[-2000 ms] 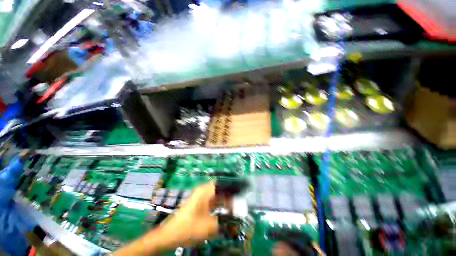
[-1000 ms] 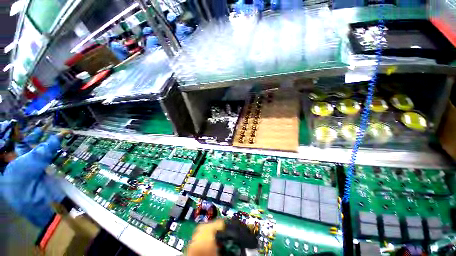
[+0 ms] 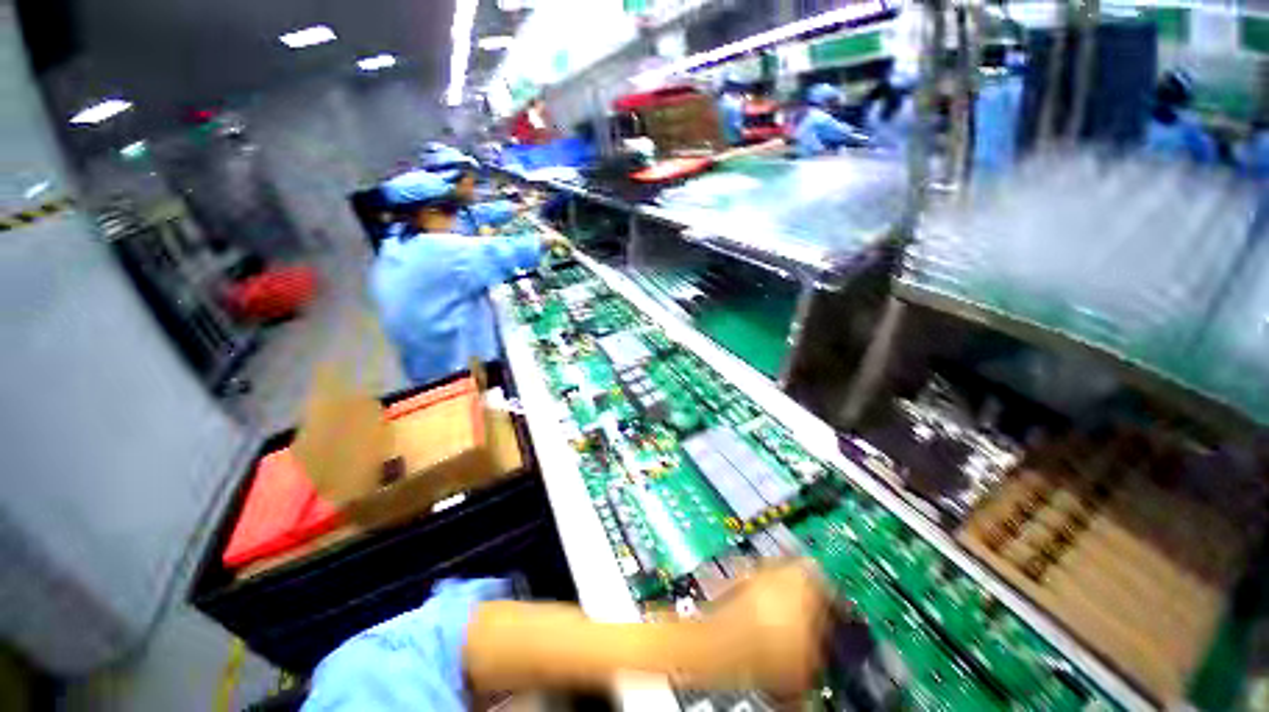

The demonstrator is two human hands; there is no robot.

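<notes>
My left hand (image 3: 772, 629) reaches in from the bottom left with a blue sleeve and a bare forearm. It is blurred, and its fingers are closed around a dark lump (image 3: 856, 657) that looks like a dark coil, low over the green circuit board (image 3: 912, 591). The fingertips and the lump's lower side cannot be made out. Another board (image 3: 682, 512) with grey blocks (image 3: 738, 466) lies farther along the line. My right hand is not in view.
A white conveyor edge (image 3: 578, 522) runs beside a black bin (image 3: 376, 556) holding an open carton (image 3: 404, 459) and red sheets (image 3: 272, 508). A person in blue (image 3: 439, 285) works up the line. A shelf at right holds a tan holder (image 3: 1099, 556).
The view has swung left, bringing the bin and the aisle in. My left hand with the dark lump now shows lower right of centre, with its forearm and sleeve visible. The second hand has left the picture.
</notes>
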